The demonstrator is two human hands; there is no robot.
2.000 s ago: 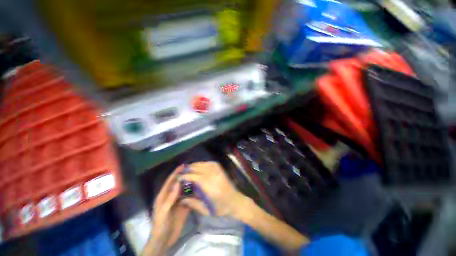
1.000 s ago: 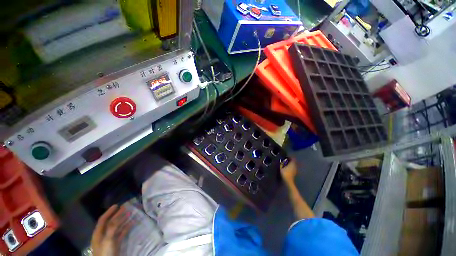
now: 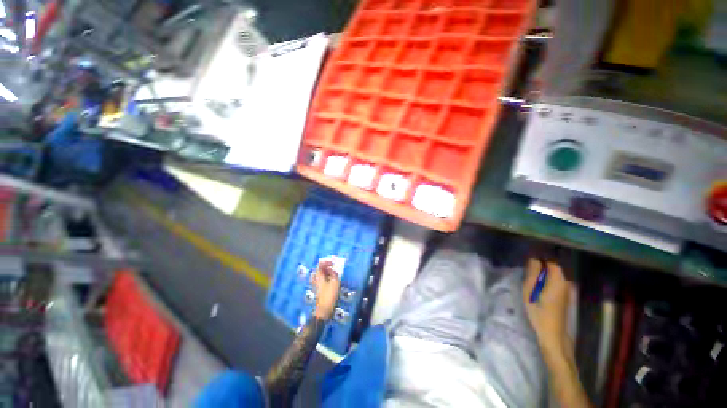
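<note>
The blue tray lies low on the left, with a few small shiny parts in its pockets. My left hand is over it, fingertips together at a small whitish patch; blur hides whether they grip a part. My right hand is by my right thigh, closed around a thin blue hand tool. The black blister tray shows at the lower right, cut off by the edge, with shiny-rimmed housings in it.
A red-orange tray above the blue tray has white square parts in its nearest row. The pale press panel is at right, with a green button and red button. A clipboard lies left.
The view has swung left, to the blue tray. My left hand has moved from my lap to that tray. My right hand has left the black tray's far side and is beside my thigh.
</note>
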